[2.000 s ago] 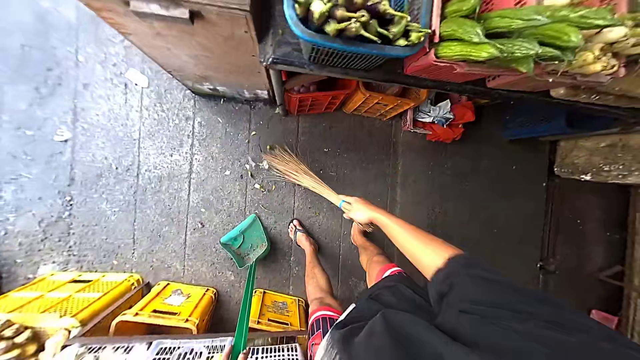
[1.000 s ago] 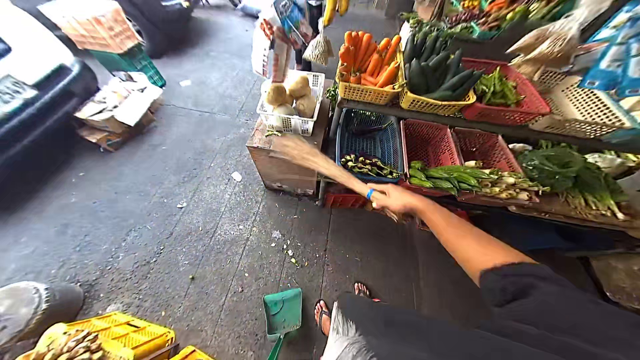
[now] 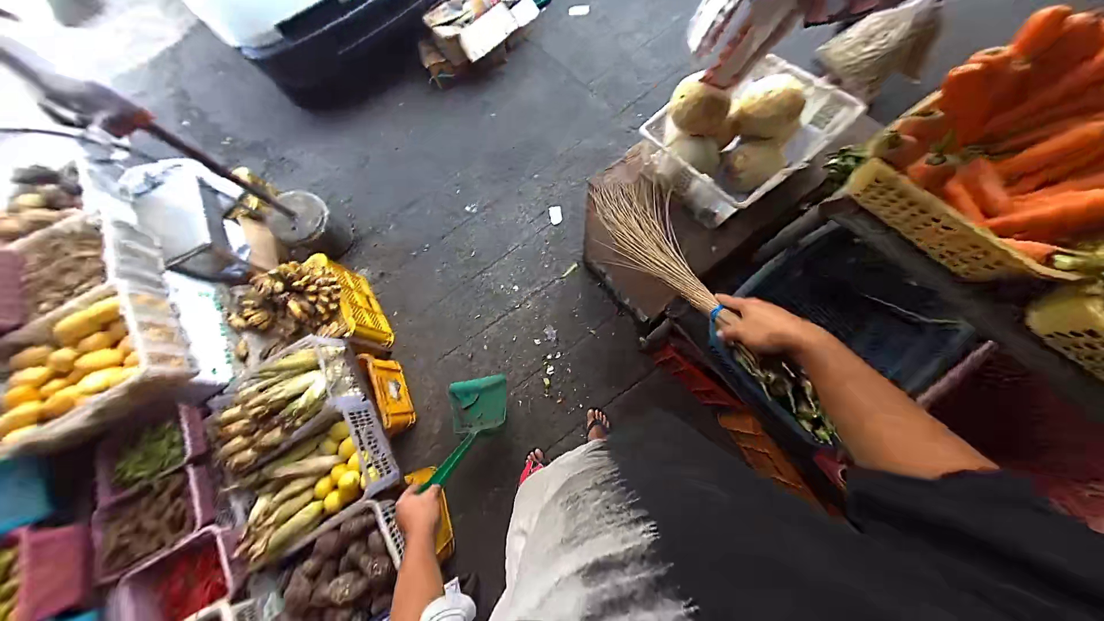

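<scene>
My right hand (image 3: 763, 326) grips the blue-banded end of a stick broom (image 3: 651, 237), whose bristles lie over the top of a brown wooden stand (image 3: 634, 250). Whether they touch it I cannot tell. At the lower left, my left hand (image 3: 418, 511) is closed around the handle of a green dustpan (image 3: 479, 404). The pan is low over the pavement, left of my feet. Small litter scraps (image 3: 549, 366) lie scattered between the pan and the stand.
A white crate (image 3: 837, 112) of large round roots stands on the stand, with a yellow basket of carrots (image 3: 949, 228) to its right. On the left are corn (image 3: 285, 509), bananas (image 3: 289, 297) and yellow crates (image 3: 388, 392). A dark vehicle bumper (image 3: 336, 60) is at the top.
The broom was low by the floor litter two seconds ago, then was raised toward the stand; its bristles are now over the stand. The view has swung a lot.
</scene>
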